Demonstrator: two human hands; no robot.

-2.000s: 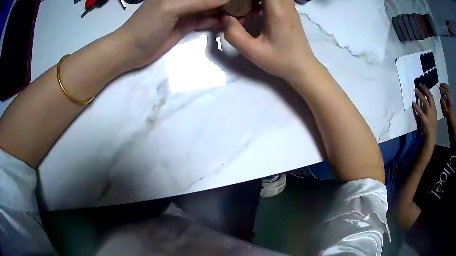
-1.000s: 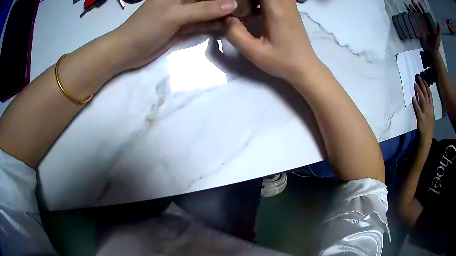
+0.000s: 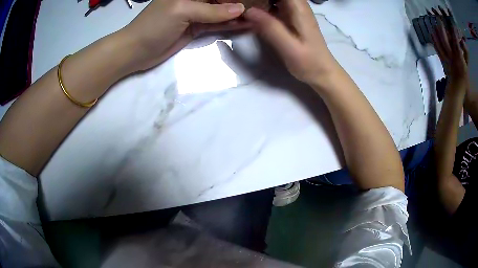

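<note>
A brown wood-grain piece (image 3: 257, 5) shows between my hands at the top edge of the view, partly cut off. My left hand (image 3: 181, 23), with a gold bangle on the wrist, holds it from the left, thumb along its near side. My right hand (image 3: 291, 39) is at its right side, thumb close to the left thumb tip. The fingertips of my right hand are cut off by the top edge, so its grip is unclear. Both hands are above the white marble-pattern tabletop (image 3: 220, 136).
A long dark slab with a red edge (image 3: 15, 49) lies at the far left. Keys with a red tag (image 3: 94, 5) are at the top left. At the right, a neighbour's hands (image 3: 451, 49) are over grey-sided pieces (image 3: 423, 29) and a white sheet (image 3: 427, 73) with black pads.
My right thumb has shifted up toward the piece and more of the brown face shows. The neighbour's hands have moved from the black pads up toward the row of pieces.
</note>
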